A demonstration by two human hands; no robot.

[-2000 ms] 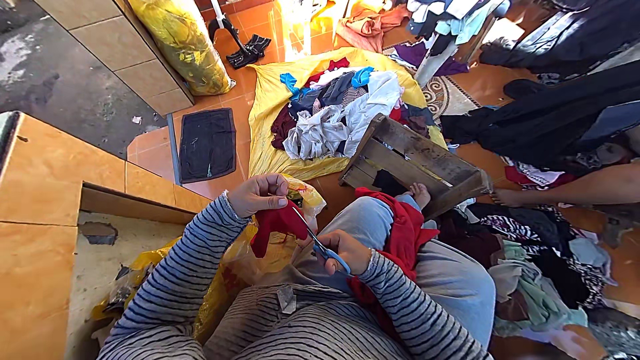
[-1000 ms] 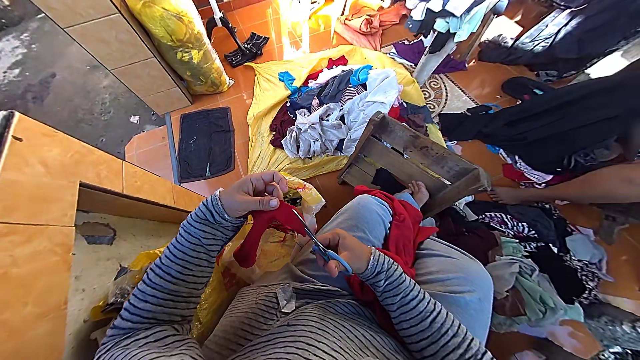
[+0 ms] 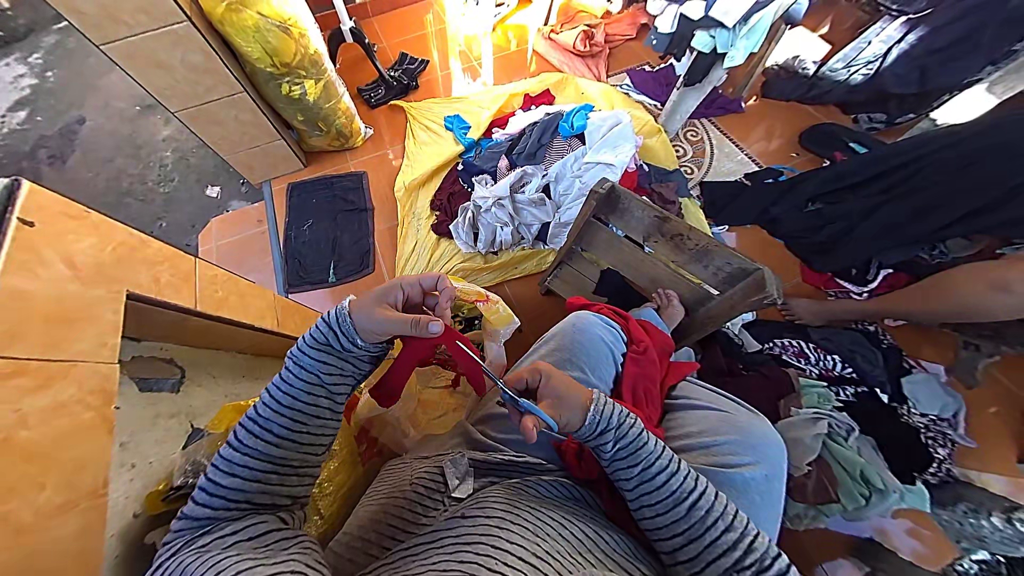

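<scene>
My left hand [image 3: 406,309] pinches a strip of dark red cloth [image 3: 424,360] that hangs below the fingers. In my right hand [image 3: 552,398] is a pair of blue-handled scissors [image 3: 524,406], the blades pointing up and left against the cloth's right side. Whether the blades are parted cannot be made out. A larger piece of red fabric [image 3: 646,360] lies over my legs, partly under my right forearm. Below the strip, between my arms, stands a yellow plastic bag [image 3: 416,404], its lower part hidden by my left sleeve.
A wooden crate [image 3: 668,248] lies tilted beyond my knees, beside a heap of clothes [image 3: 528,176] on a yellow sheet [image 3: 420,216]. More garments [image 3: 864,400] lie at right, near another person's bare leg [image 3: 904,296]. A tiled ledge [image 3: 120,272] borders my left.
The red strip hangs in a different shape below my left hand, now spread in two parts. Both hands stay in nearly the same place, and the scissors remain in my right hand.
</scene>
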